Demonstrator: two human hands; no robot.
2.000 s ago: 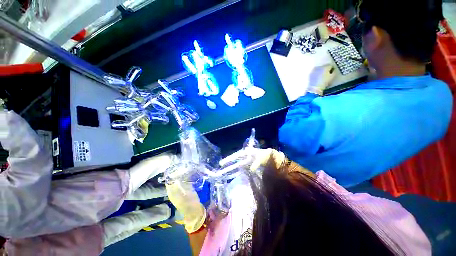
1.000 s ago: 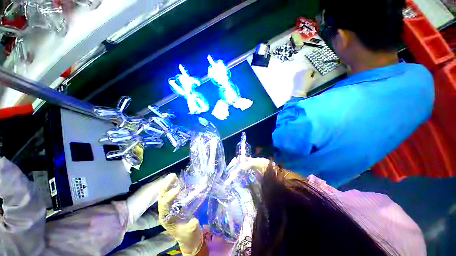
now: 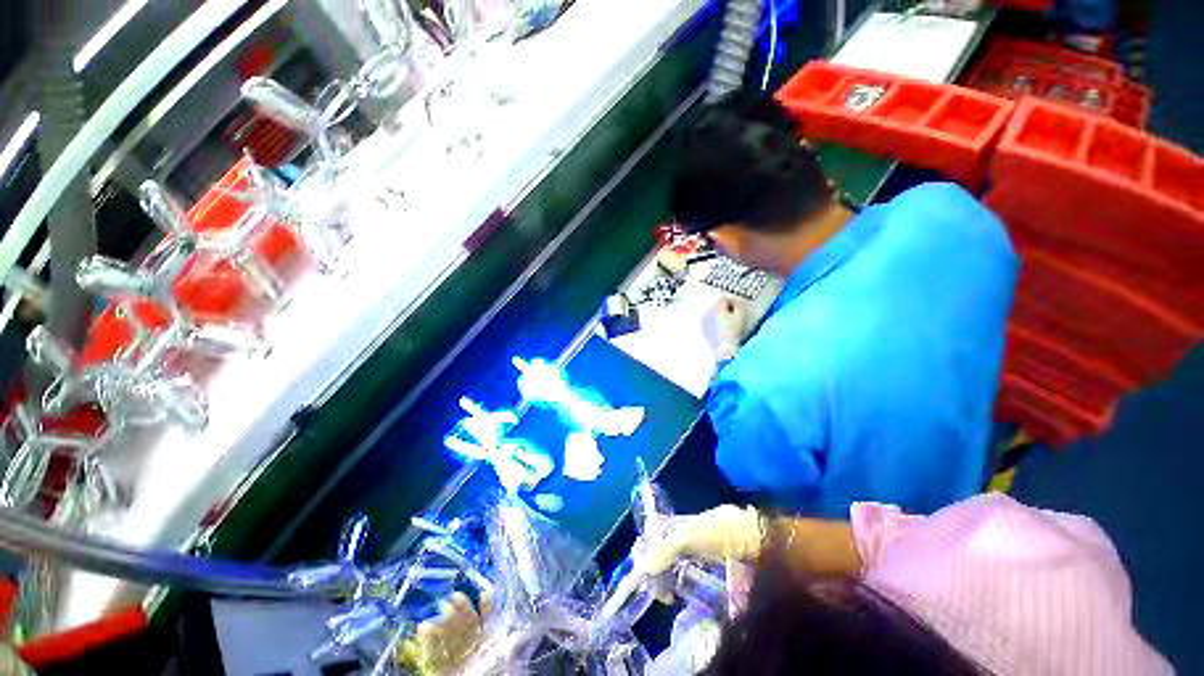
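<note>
Clear plastic lamps [image 3: 528,574] with rounded limbs are bunched between my hands at the lower middle. My right hand [image 3: 706,535], in a cream glove, is closed around the clear limbs on the bunch's right side. My left hand [image 3: 446,637], in a yellowish glove, is at the bunch's lower left, gripping it; clear limbs and the bottom edge partly hide it. More clear lamps [image 3: 354,581] lie just left of the bunch and visually overlap it. Two bright blue lit lamps, one on the left [image 3: 499,446] and one on the right [image 3: 568,396], lie on the green bench [image 3: 654,383] beyond.
A coworker in a blue smock [image 3: 885,357] works at a white board [image 3: 654,343] on the right. Red compartment trays [image 3: 1103,251] are stacked behind. A long white shelf [image 3: 396,264] holds several clear lamps at the left. A metal rail [image 3: 159,565] and grey case [image 3: 271,634] are lower left.
The view has swung toward the shelf, so the bench and lit lamps sit lower in the picture. The bunch stays between my hands, and my left hand is now near the bottom edge.
</note>
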